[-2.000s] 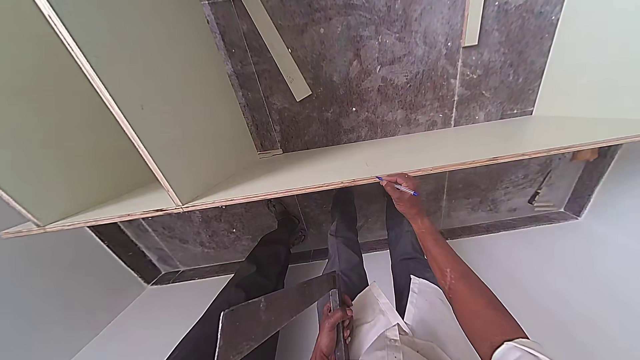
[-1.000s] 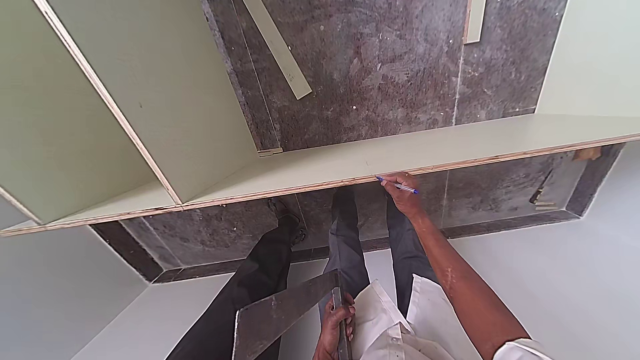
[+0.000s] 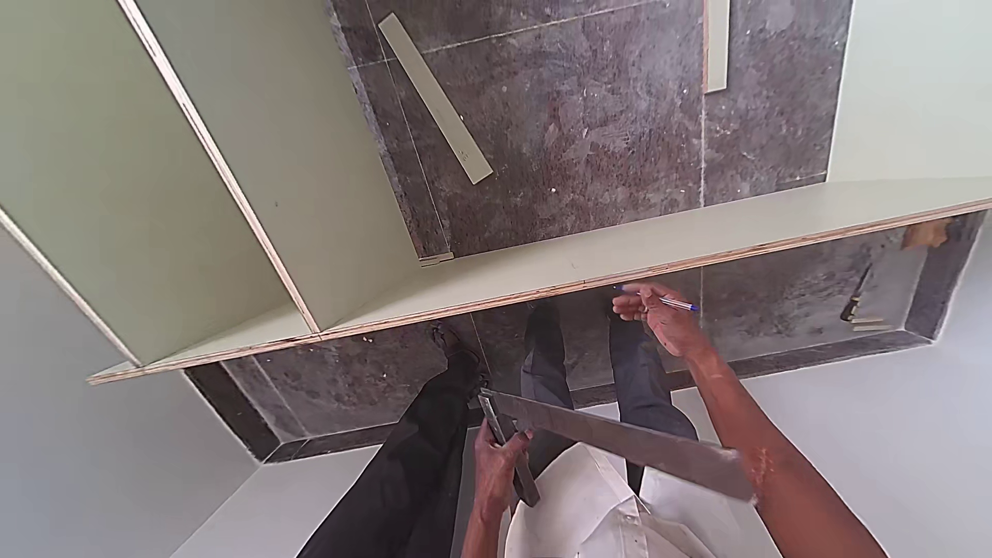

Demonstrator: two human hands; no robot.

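Note:
My right hand (image 3: 659,314) holds a ballpoint pen (image 3: 668,301) with a blue cap end, just below the plywood edge of a long pale green board (image 3: 620,244). Lower down, my left hand (image 3: 500,465) grips the short arm of a metal try square (image 3: 508,449). Its broad flat blade (image 3: 620,438) points right, across my body and up to my right forearm. The square is clear of the board's edge. A small mark shows on the board's face above the pen.
Upright plywood panels (image 3: 225,167) join the board at left. Beyond it, thin strips (image 3: 435,98) (image 3: 717,46) lie on the dark stone floor (image 3: 589,132). At right on the floor are a screwdriver-like tool (image 3: 854,298) and a wood piece (image 3: 924,233). Another person's dark-trousered leg (image 3: 411,457) stands at left.
The blade of the square pointed down to the left; it now points right. My left hand has turned with it. My right hand has drawn the pen slightly off the board's edge.

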